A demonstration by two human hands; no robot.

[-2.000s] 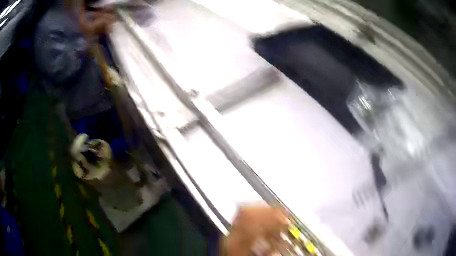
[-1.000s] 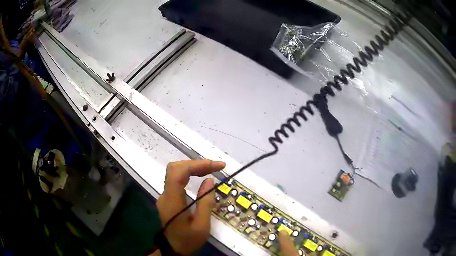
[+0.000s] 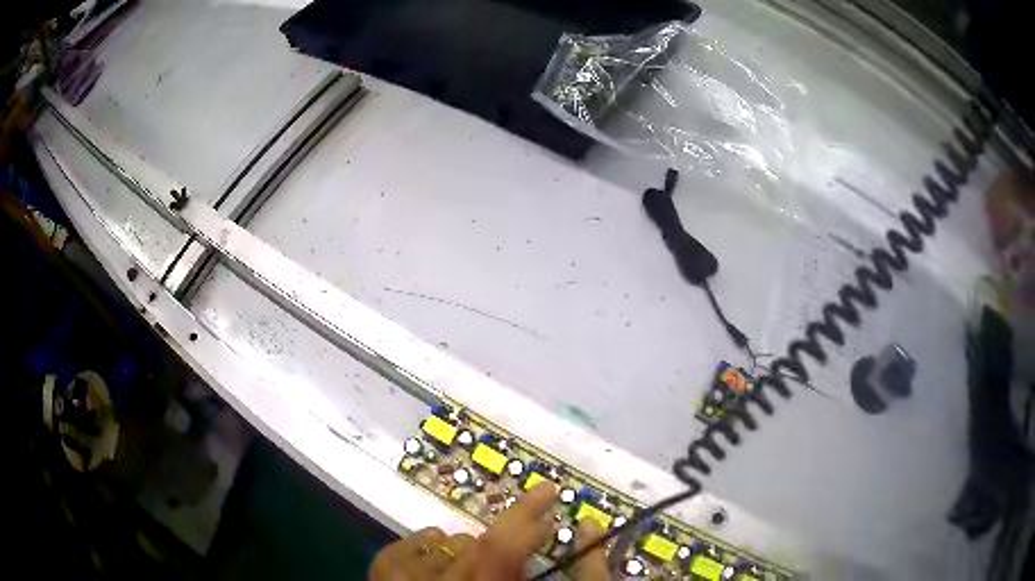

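A long circuit board panel point(image 3: 490, 477) with yellow-topped transformers and round capacitors lies along the rails at the front edge of the bench. My left hand point(image 3: 482, 550), with a ring, is over the panel at the bottom edge, partly cut off. Its extended finger touches the area of a yellow transformer, and I see nothing held in it. A second fingertip point(image 3: 591, 542) shows further right on the panel; it may be my right hand, but I cannot tell. The coiled grounding cord point(image 3: 840, 320) crosses in front of the panel and runs down past the fingers.
A sample board point(image 3: 720, 397) with an adapter cable point(image 3: 684, 247) lies on the white bench. A small dark round-based object point(image 3: 880, 380) stands right of it. A black tray point(image 3: 454, 68) and a clear component bag point(image 3: 585, 85) lie at the back. Rails point(image 3: 284, 297) run left.
The view has steadied and shifted right. My left hand has moved from the panel's left end onto its transformers, lower in view. The coiled cord has swung right, across the sample board.
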